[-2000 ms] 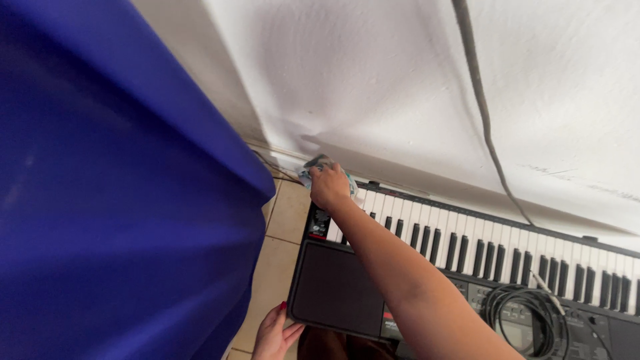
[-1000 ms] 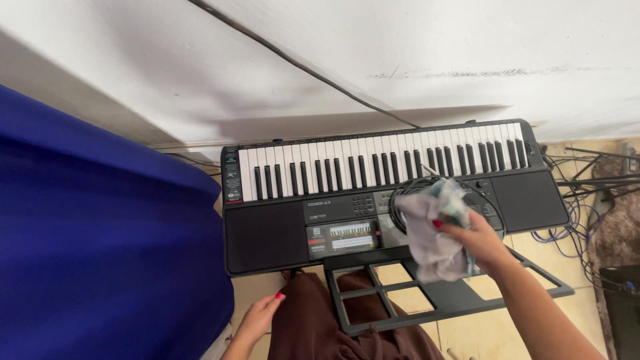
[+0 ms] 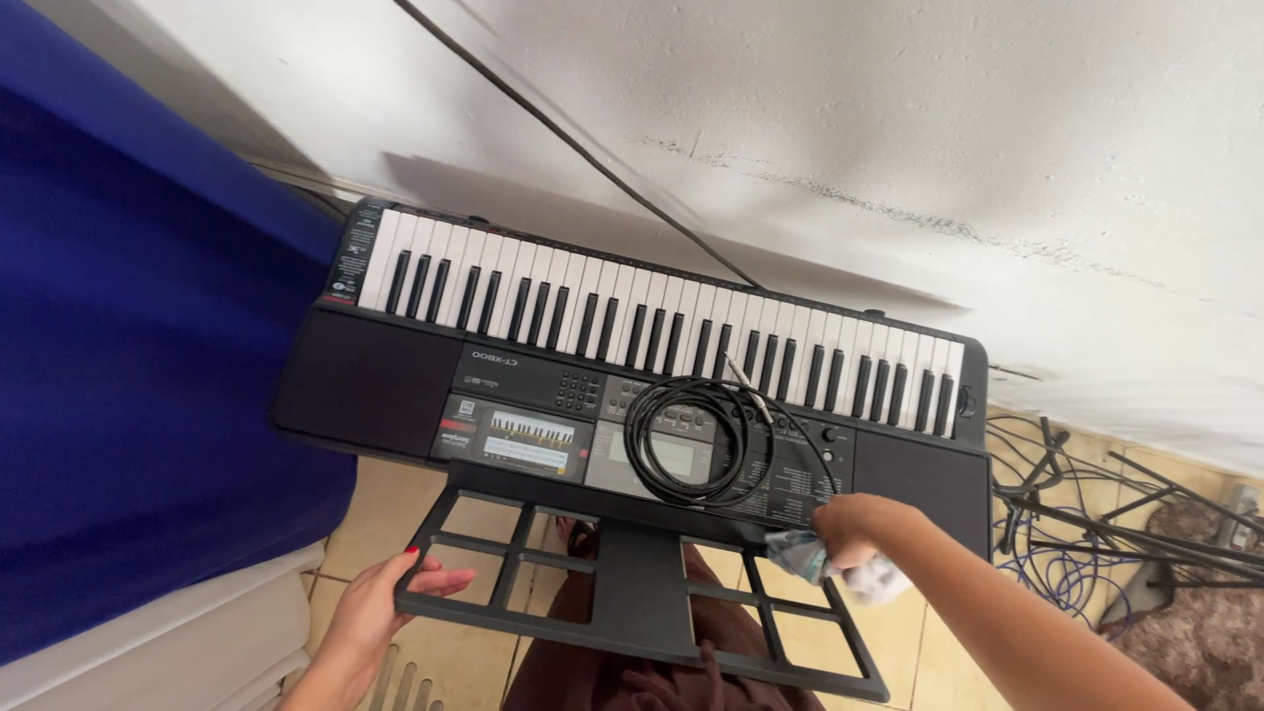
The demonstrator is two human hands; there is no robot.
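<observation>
A black electronic keyboard point(image 3: 395, 385) stands by the wall, its keys on the wall side. A coiled black cable point(image 3: 637, 449) with a metal jack plug lies on its control panel. From the keyboard's near edge a black music rest point(image 3: 637, 592) with open frames extends toward me. My left hand point(image 3: 380, 597) is at the rest's left corner, thumb on the frame and fingers beneath it. My right hand point(image 3: 869, 528) is closed on a crumpled white and bluish cloth point(image 3: 800, 553) at the right part of the rest, near the keyboard's edge.
A blue fabric point(image 3: 148, 346) hangs at the left, with white fabric point(image 3: 197, 632) below it. A dark cord point(image 3: 583, 148) runs down the white wall. Black stand legs point(image 3: 1116, 518), tangled blue cables point(image 3: 1066, 583) and a brown shaggy rug point(image 3: 1185, 632) lie at the right on the tiled floor.
My left hand has come to the music rest's corner. My right hand, with the cloth, has moved from over the coiled cable to the rest's right part.
</observation>
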